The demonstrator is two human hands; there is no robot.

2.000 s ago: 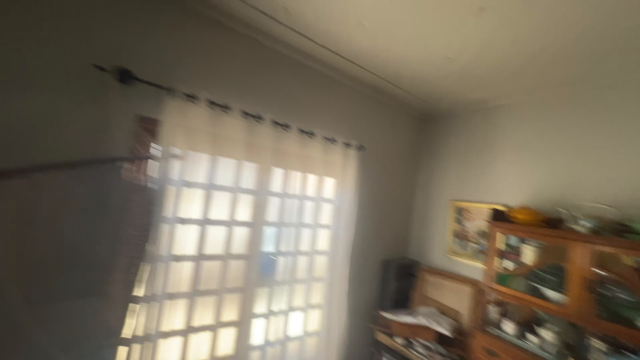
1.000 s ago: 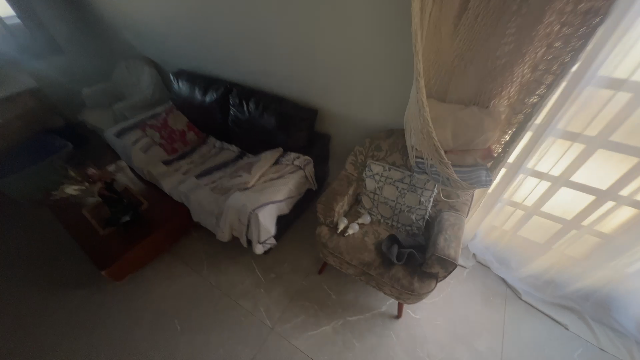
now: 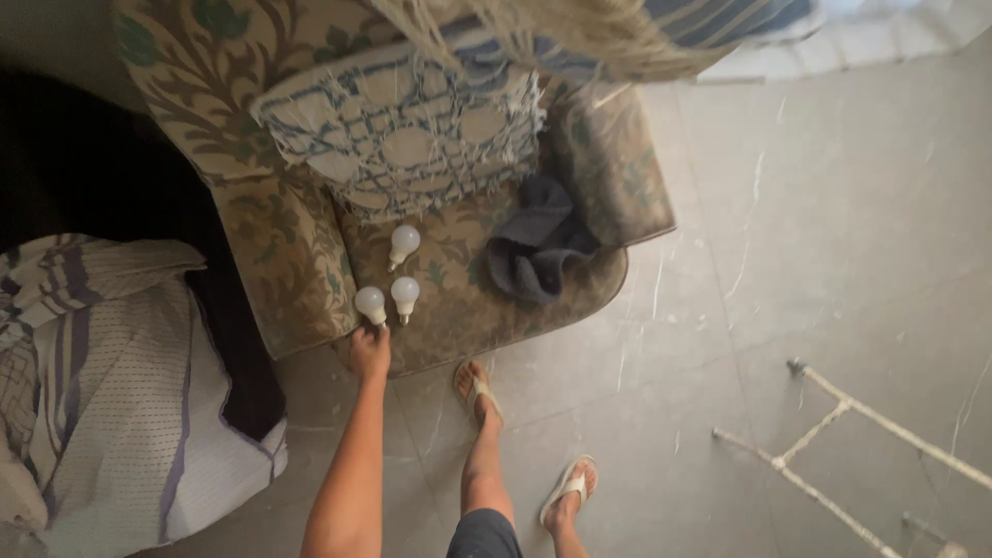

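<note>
Three white light bulbs lie on the seat of a floral armchair [image 3: 465, 325]. My left hand [image 3: 370, 353] is at the front left of the seat, its fingertips at the base of the nearest bulb [image 3: 371, 303]; whether they grip it cannot be told. Just right of that is a second bulb [image 3: 404, 298], and a third bulb [image 3: 404, 244] lies farther back, near a fringed patterned cushion [image 3: 411, 132]. A crumpled dark grey cloth [image 3: 535, 248] rests on the right side of the seat. My right hand is out of view.
A sofa with a striped white throw [image 3: 124, 372] stands at the left. Parts of a metal ladder [image 3: 845, 403] show over the tiled floor [image 3: 775, 232] at the lower right. Macramé fringe [image 3: 542, 31] hangs above the chair back. My sandalled feet are before the chair.
The view has moved from the window and then the wider room to the armchair close below. My left hand has come into view at the bulbs.
</note>
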